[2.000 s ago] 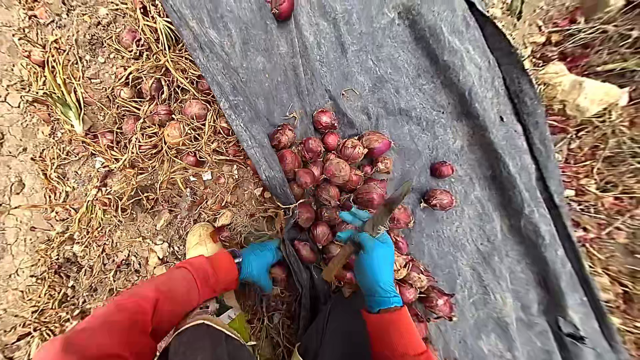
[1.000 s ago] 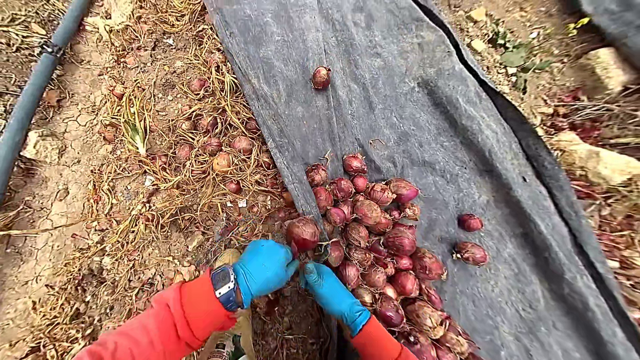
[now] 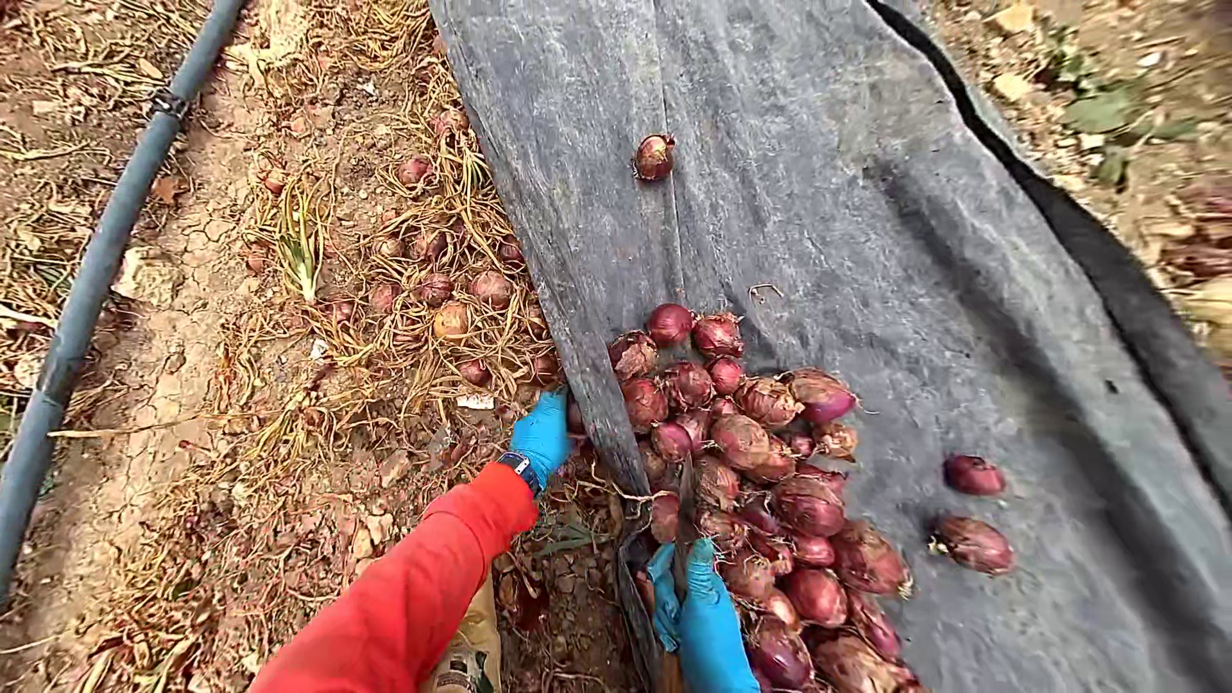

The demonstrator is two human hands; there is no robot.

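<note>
My left hand (image 3: 542, 435), in a blue glove with a watch at the wrist, reaches to the left edge of the dark fabric sheet (image 3: 789, 231). It is beside a red onion (image 3: 576, 418) partly hidden there; its fingertips are not clear enough to show a grip. My right hand (image 3: 707, 621), also blue-gloved, is at the lower left of a pile of red onions (image 3: 741, 441), closed around a tool with a long narrow metal blade (image 3: 685, 505), probably a knife. The blade points up and away, over the pile. Its handle is mostly hidden.
More onions with dry tops (image 3: 491, 289) lie on the soil left of the sheet. A grey pipe (image 3: 96, 269) runs along the far left. One onion (image 3: 654, 158) rests higher on the sheet, and two (image 3: 974, 546) lie right of the pile.
One second ago both hands were close together, with an onion at my left hand. Now they are apart, my left hand at the sheet's edge and my right hand over the pile's near part.
</note>
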